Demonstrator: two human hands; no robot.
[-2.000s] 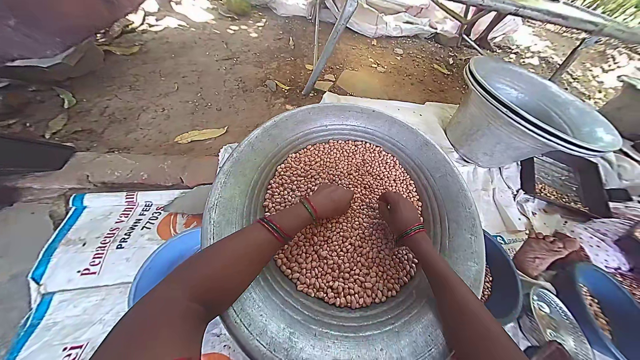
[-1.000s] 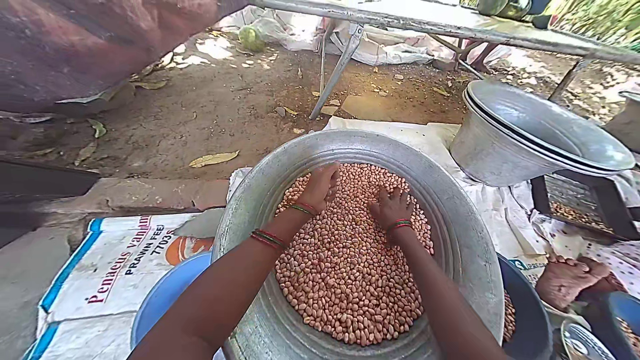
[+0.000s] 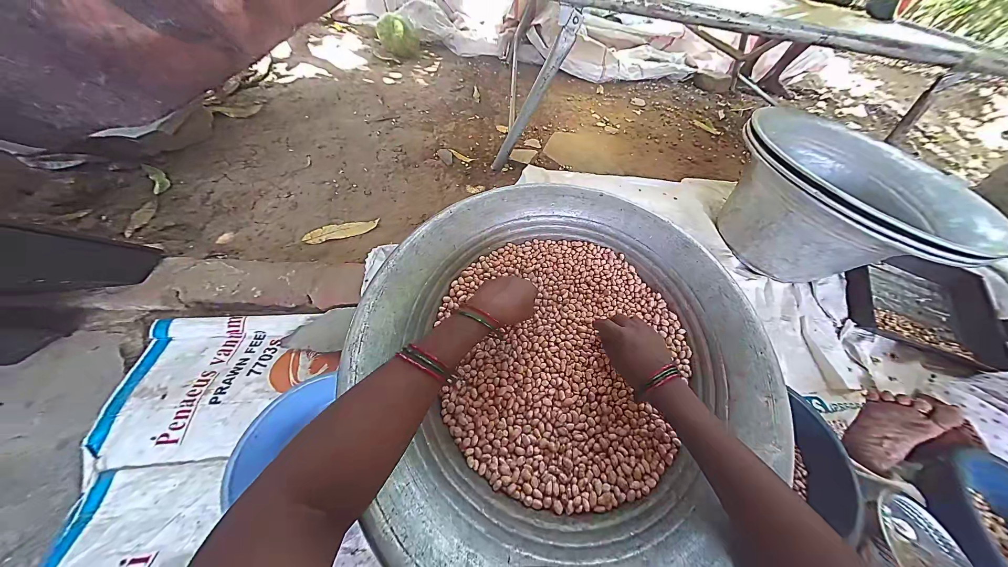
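A wide aluminium basin stands before me, its middle filled with shelled reddish-brown peanuts. My left hand, with red and green bangles at the wrist and forearm, is at the upper left of the peanuts, its fingers curled down and mostly hidden. My right hand is over the right part of them, fingers bent down to the nuts, with bangles at the wrist. Whether either hand has peanuts in it cannot be seen.
Stacked metal tubs and a black tray are at the right. A blue tub sits left of the basin, a dark blue one right of it. Near a person's foot is a round tin. Printed sacking lies left.
Both hands were spread flatter on the peanuts one second ago; their fingers are now curled. They are also farther apart than two seconds ago.
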